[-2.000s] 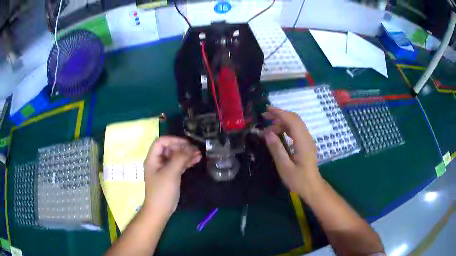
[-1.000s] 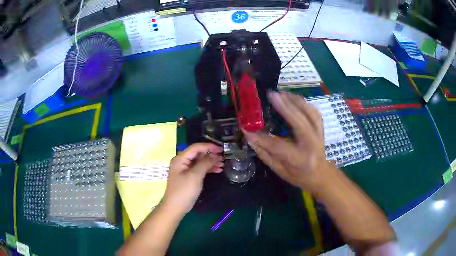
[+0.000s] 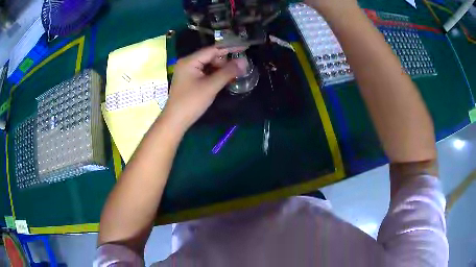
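My left hand [image 3: 201, 78] is at the round shiny base [image 3: 242, 86] of the fixture, thumb and fingertips close together over its upper part. Whether a small part is between the fingertips cannot be told. The black fixture [image 3: 237, 18] is cut off by the top edge, so its red lever is out of view. My right forearm [image 3: 386, 99] reaches up to the top edge beside the fixture; the right hand itself is beyond the edge.
A tray stack [image 3: 70, 125] and a thin dark-dotted tray [image 3: 26, 151] lie left. A yellow sheet [image 3: 137, 73] lies beside them. A purple pen [image 3: 224, 140] and a clear stick [image 3: 266, 136] lie in front. The right tray [image 3: 331, 65] and another dotted tray [image 3: 412, 49] lie right.
The view has tipped down, so the fixture sits higher and my torso shows. My right hand has gone up past the top edge. My left fingertips are now over the round base.
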